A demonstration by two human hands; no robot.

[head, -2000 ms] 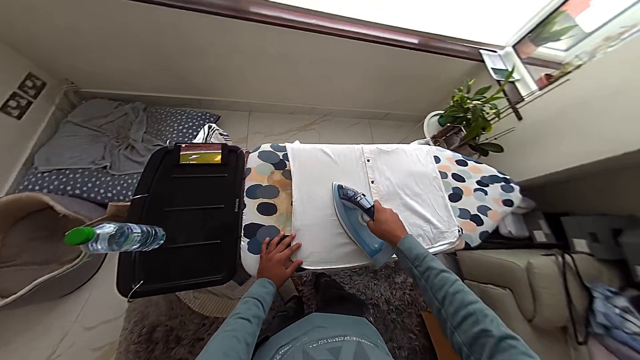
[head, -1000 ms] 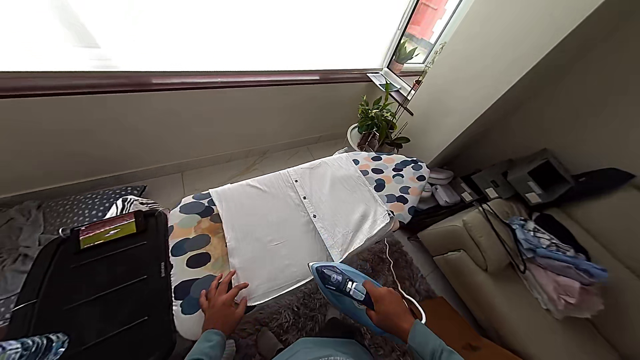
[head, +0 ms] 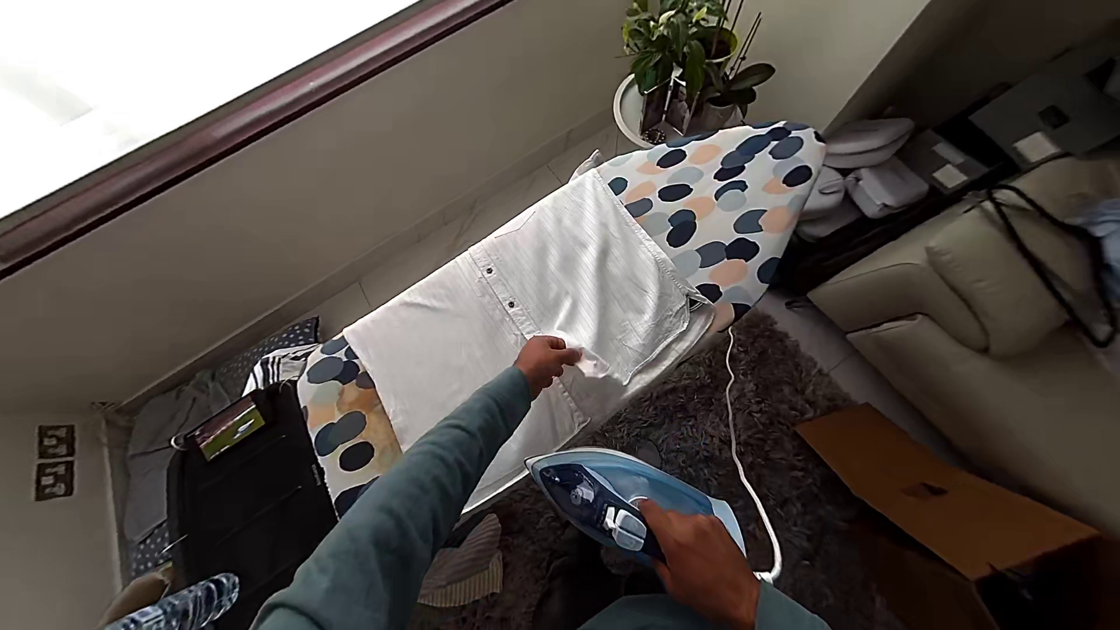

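Note:
A white buttoned shirt point(head: 420, 341) lies spread across an ironing board with a spotted cover point(head: 717, 210). My left hand point(head: 547, 360) pinches the shirt's fabric beside the button placket, and the cloth is raised in folds there. My right hand point(head: 700, 560) grips the handle of a blue steam iron point(head: 630, 503), held off the board on the near side, its tip close to the shirt's lower edge. The iron's white cord point(head: 739, 455) runs up to the board's near edge.
A black storage box point(head: 236, 490) with a phone point(head: 229, 429) and a plastic bottle point(head: 188, 604) stands at left. Potted plants point(head: 674, 52) are beyond the board. A beige sofa point(head: 989, 297) and an open cardboard box point(head: 945, 490) are at right.
The iron was on the shirt two seconds ago and is now off its near side. My left hand has moved from the shirt's left edge to the placket and taken hold of fabric. The view has turned.

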